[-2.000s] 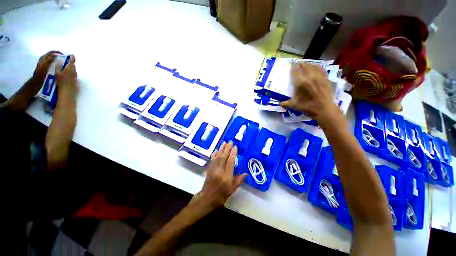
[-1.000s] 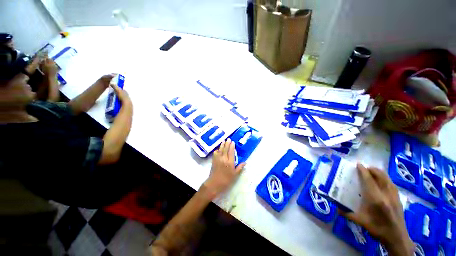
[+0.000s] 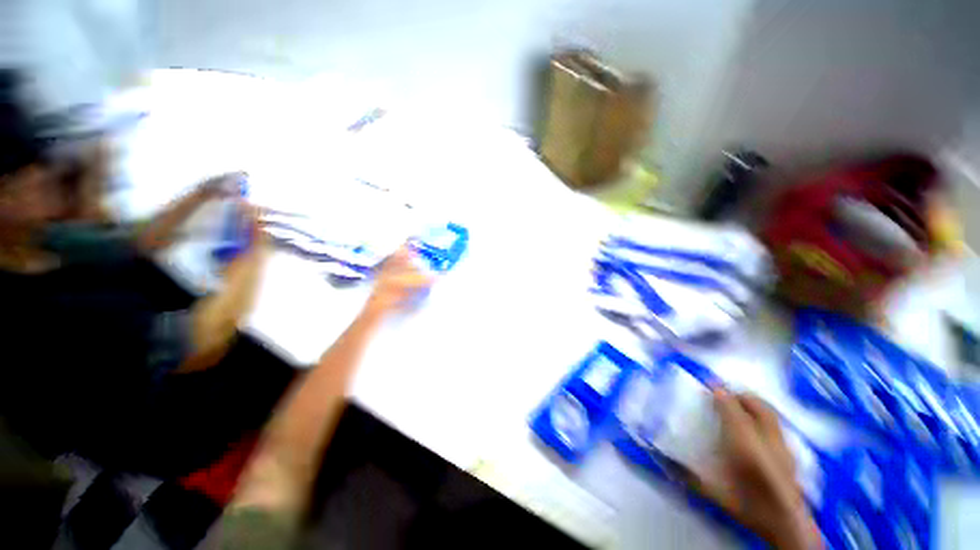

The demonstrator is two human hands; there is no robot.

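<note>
The frame is strongly blurred. My left hand (image 3: 402,281) is at the table's middle, on a blue tray (image 3: 443,247) at the right end of the row of white boxes (image 3: 312,242). Whether its fingers grip the tray cannot be told. My right hand (image 3: 758,462) is at the lower right, holding a white-and-blue retail box (image 3: 685,424) above the blue trays. One blue tray (image 3: 580,403) with a white charger and cable lies just left of that box.
Loose flat box blanks (image 3: 688,279) lie in front of a red bag (image 3: 849,231) and a dark flask (image 3: 733,183). More blue trays (image 3: 876,376) are at right. A brown paper bag (image 3: 596,118) stands behind. A person (image 3: 97,322) works at left.
My left hand, the tray under it and the row of boxes have moved left, away from the other trays. My right hand still holds the retail box. The view has blurred.
</note>
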